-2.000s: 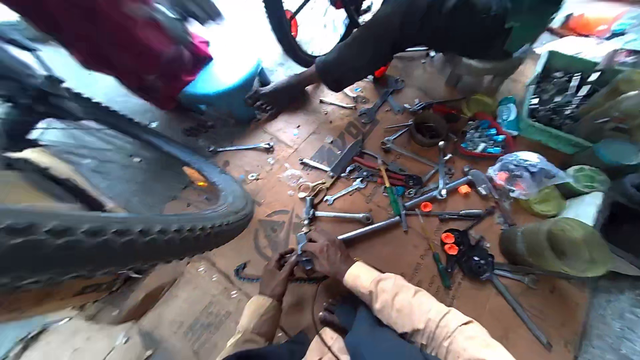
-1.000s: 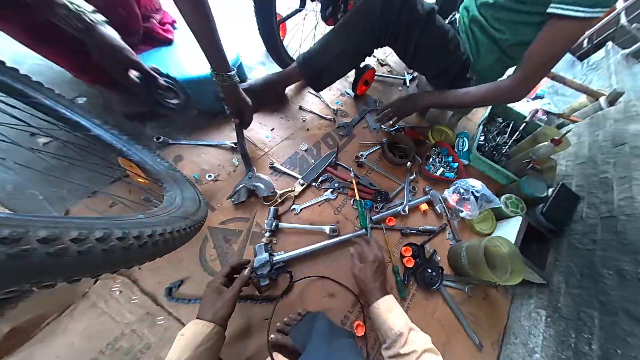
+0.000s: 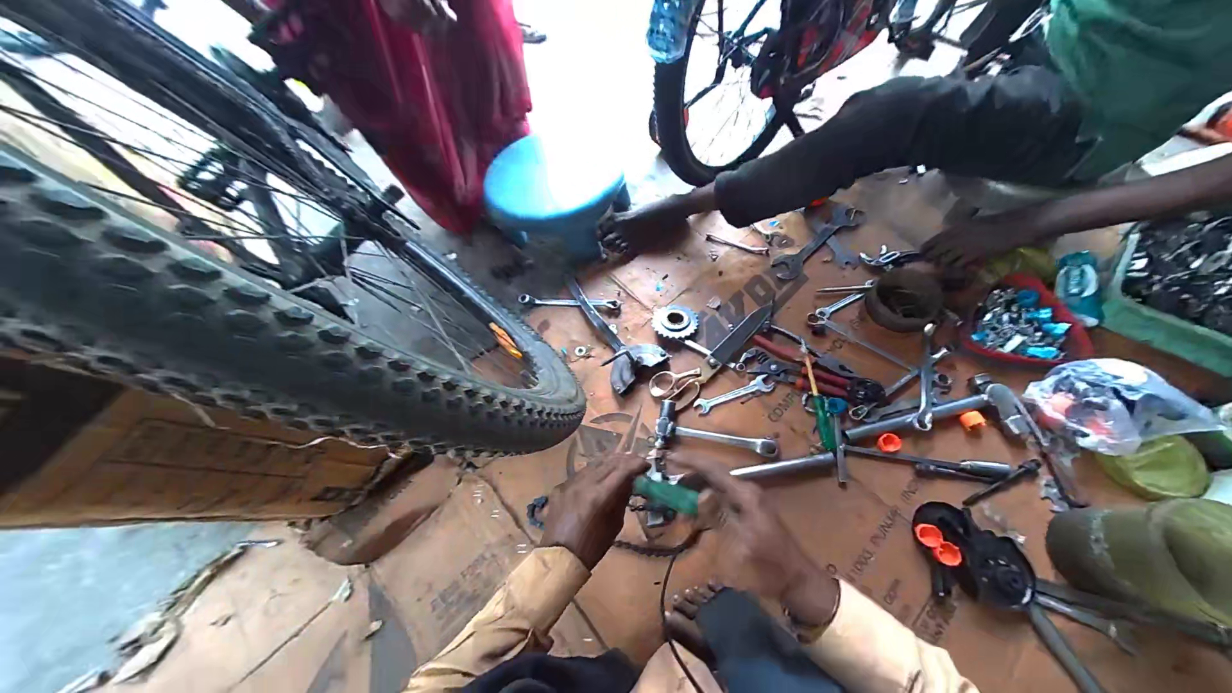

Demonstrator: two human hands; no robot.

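Observation:
My left hand (image 3: 589, 502) is at the centre, its fingers on small metal parts by the left end of a green screwdriver handle (image 3: 666, 495). My right hand (image 3: 756, 529) has its fingers about the handle's other end. Below the hands a bicycle chain (image 3: 643, 550) lies partly hidden on the cardboard. Just above them lie a hammer-like tool (image 3: 664, 423) and a wrench (image 3: 724, 441). A long metal bar (image 3: 782, 466) lies to the right of my hands. Scissors (image 3: 676, 384), a knife (image 3: 741, 332) and a toothed sprocket (image 3: 676, 322) are farther up.
A bicycle tyre (image 3: 318, 356) fills the left side. A blue bucket (image 3: 553, 197) stands beyond the tools. At the right are a co-worker's hand (image 3: 977, 241), a red bowl of small parts (image 3: 1083, 342), a green crate (image 3: 1155, 322) and a crank with chainring (image 3: 1001, 568).
My hands, apart one second ago, have come together around a green handle. A sprocket now shows near the scissors. The co-worker's hand that held a tool upright at the bucket is gone; that tool lies down.

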